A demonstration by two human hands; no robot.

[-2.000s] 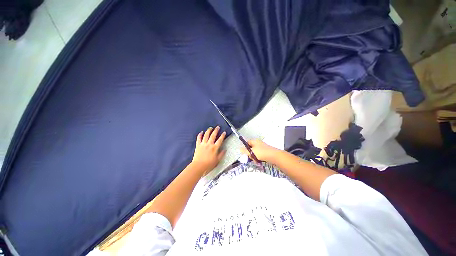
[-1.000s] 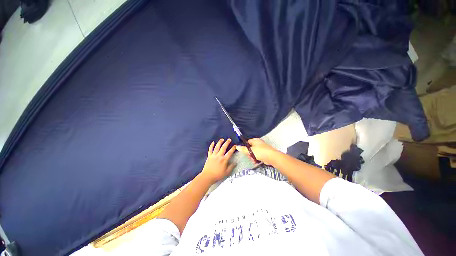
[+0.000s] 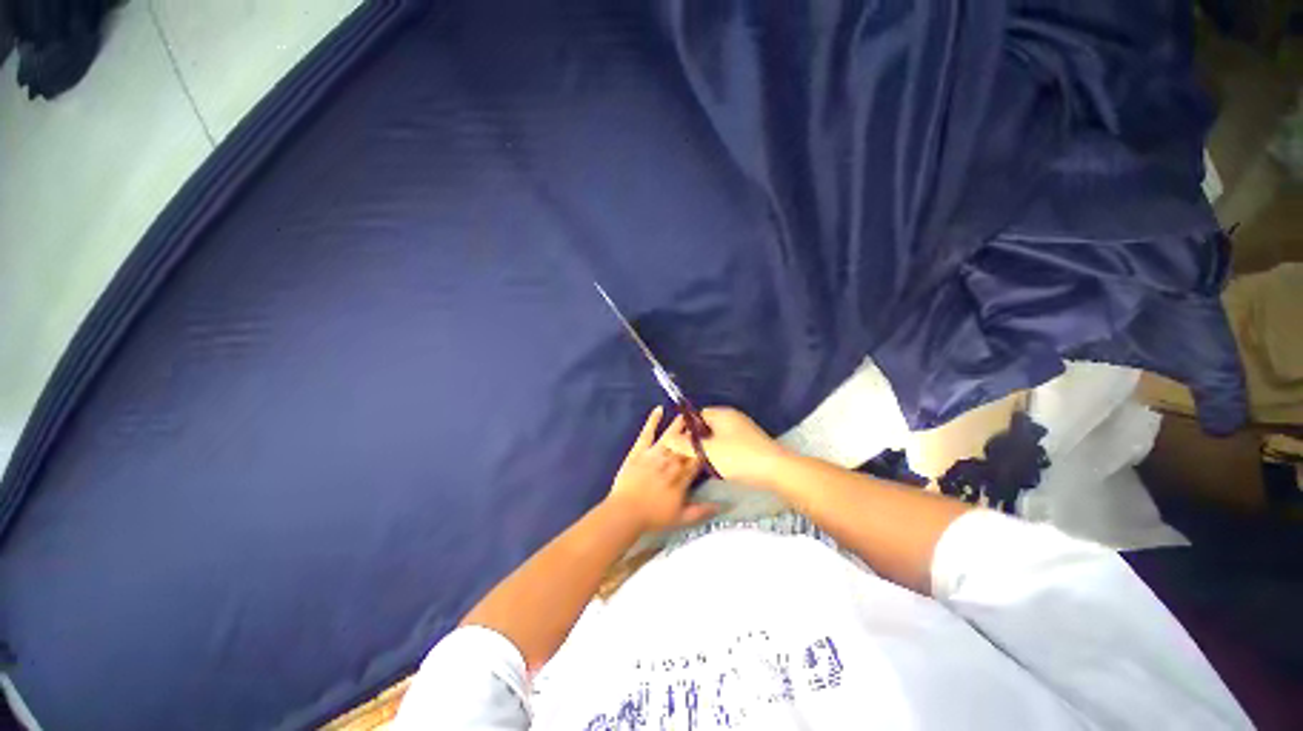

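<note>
Navy fabric (image 3: 357, 329) lies spread in a stack in front of me, its layered edges showing as fine lines at the left. My right hand (image 3: 736, 446) holds the shears (image 3: 660, 374) by their dark reddish handles. The long silver blades point up and to the left over the fabric and look nearly closed. My left hand (image 3: 659, 479) is beside the handles at the fabric's near edge, its fingers close to or touching my right hand. Whether it pinches the cloth edge is not clear.
Loose navy fabric (image 3: 1057, 186) lies in folds at the upper right. Below it are dark scraps (image 3: 1012, 460) and a crumpled white sheet (image 3: 1093, 457). Tan card sheets (image 3: 1269, 336) are at the far right. The pale table (image 3: 107, 186) shows at the left, with a dark bundle (image 3: 60, 50) on it.
My left hand has moved right, from flat on the fabric edge to beside the shear handles. The shears stay in my right hand. The view has shifted slightly.
</note>
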